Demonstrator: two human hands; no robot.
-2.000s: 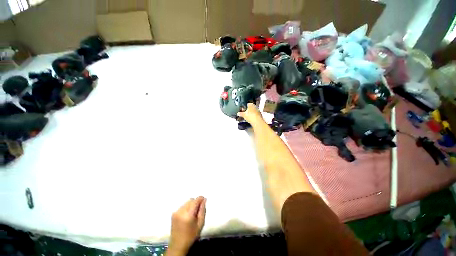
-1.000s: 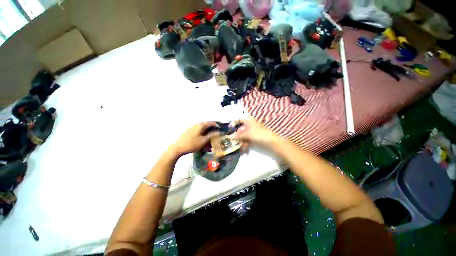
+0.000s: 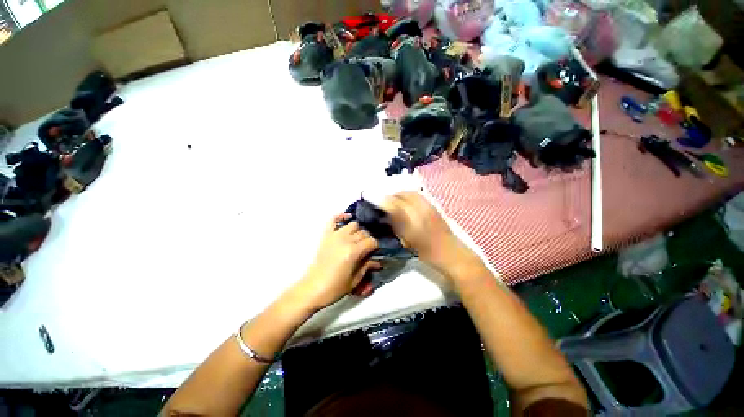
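A dark grey fabric item (image 3: 390,241), maybe a cap or small pouch, lies at the front edge of the white cloth (image 3: 204,212), with its black inner part facing up. My left hand (image 3: 347,256) grips its left side, fingers over the rim. My right hand (image 3: 409,220) is on its upper right side, fingers closed on the black part and partly blurred. My hands cover much of the item. A reddish bit shows under my left fingers.
A pile of dark grey items (image 3: 351,94) lies at the back right, more (image 3: 86,159) at the left. A white stick (image 3: 597,175) lies on the striped cloth (image 3: 522,228). Tools (image 3: 669,155) lie far right. A grey stool (image 3: 693,346) stands right of the table.
The grey item came from the pile to the front edge, and both hands took hold. Since the last earlier frame it has been turned, so its red-and-white print no longer shows. The view has shifted.
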